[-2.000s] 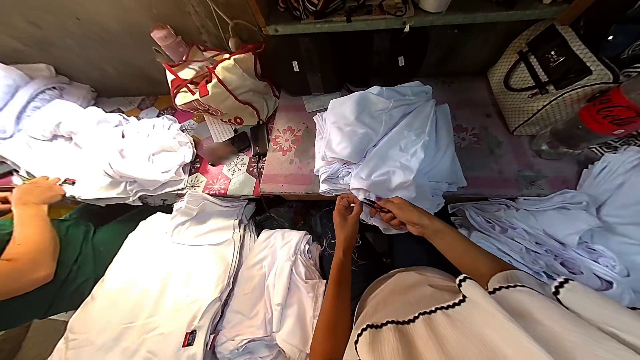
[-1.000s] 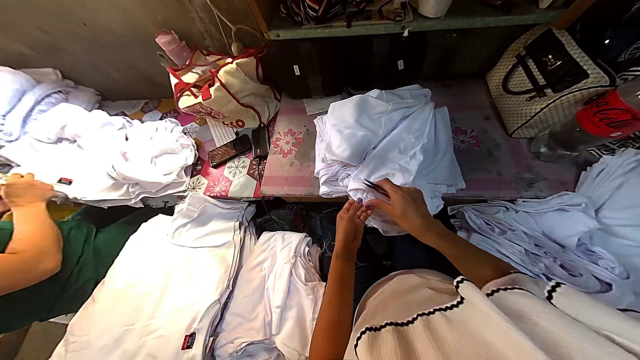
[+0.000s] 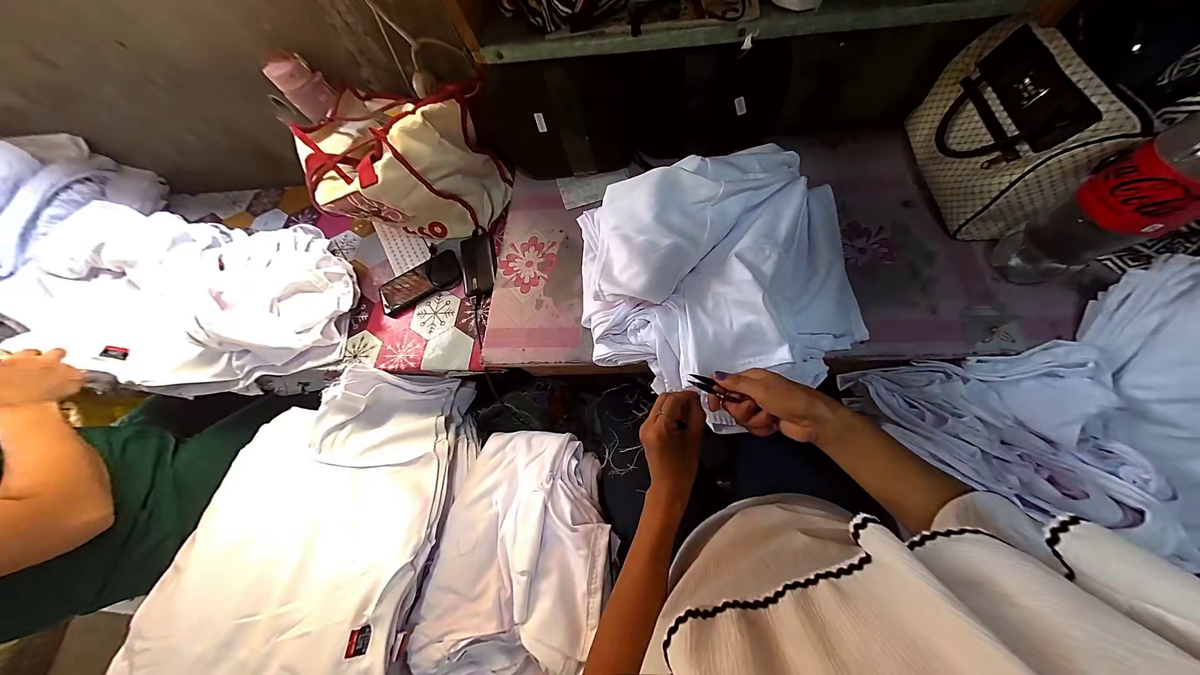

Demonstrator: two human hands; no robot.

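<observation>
A heap of white garments (image 3: 712, 253) lies on the table, its front part hanging over the near edge. My left hand (image 3: 673, 427) pinches the lower hanging edge of the white cloth, a ring on one finger. Close beside it on the right, my right hand (image 3: 773, 403) holds small dark thread snips (image 3: 705, 384), their pointed blades directed left, just above my left fingers and against the cloth. Loose thread ends (image 3: 623, 450) lie on dark fabric below and left of my hands.
Folded white garments (image 3: 309, 506) lie at the left, more (image 3: 1041, 422) at the right. A co-worker's arm (image 3: 47, 469) reaches toward white clothes (image 3: 178, 291). A cream tote bag (image 3: 412, 169), a phone (image 3: 408, 286), a checked handbag (image 3: 1012, 131) and a Coca-Cola bottle (image 3: 1097, 211) stand or lie behind.
My right hand has lowered slightly since a second ago, with the snips in it. My left hand stays near the cloth's front edge. The co-worker's hand has moved left since two seconds ago.
</observation>
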